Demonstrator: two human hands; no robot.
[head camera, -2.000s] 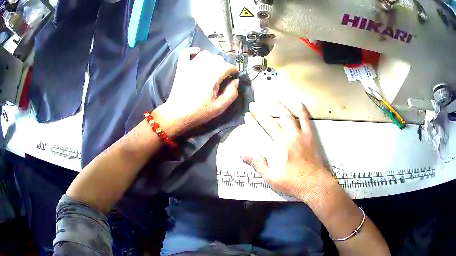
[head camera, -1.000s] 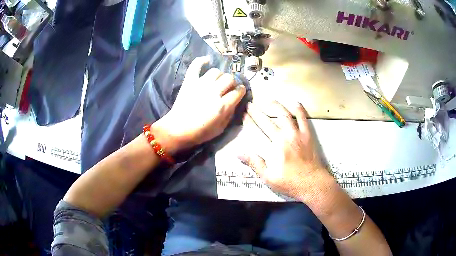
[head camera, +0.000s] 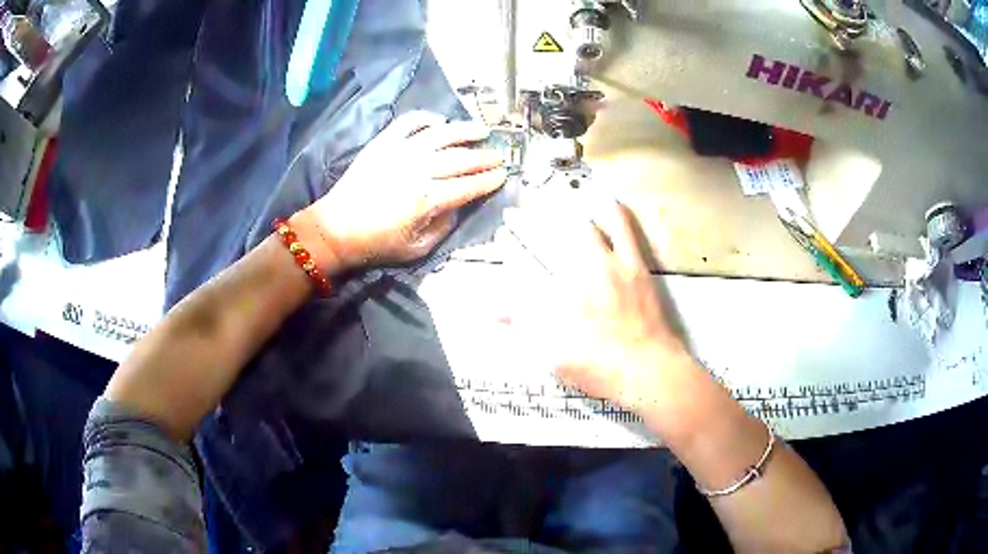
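Note:
Dark navy-grey cloth (head camera: 379, 335) lies left of the needle and hangs over the table's front edge. My left hand (head camera: 406, 189) rests on the cloth, palm down, with its fingertips beside the presser foot (head camera: 511, 149). Its fingers lie flat and close together. My right hand (head camera: 612, 314) lies on the white table and machine bed, right of the cloth, with its fingers spread and nothing seen in it. Its fingertips are washed out by glare below the needle area. The cloth edge under the foot is hidden by my left fingers and glare.
The cream HIKARI machine (head camera: 704, 65) spans the upper right. A red and black pouch (head camera: 737, 135), a white label (head camera: 771, 176) and green and yellow slim tools (head camera: 829, 260) lie on its bed. A bright blue bar (head camera: 322, 49) is at the top. A printed ruler (head camera: 823, 398) runs along the front edge.
My left hand has moved slightly left and its curled fingers have straightened beside the foot. The cloth's right edge near the foot has shifted left. The whole view has tilted a little.

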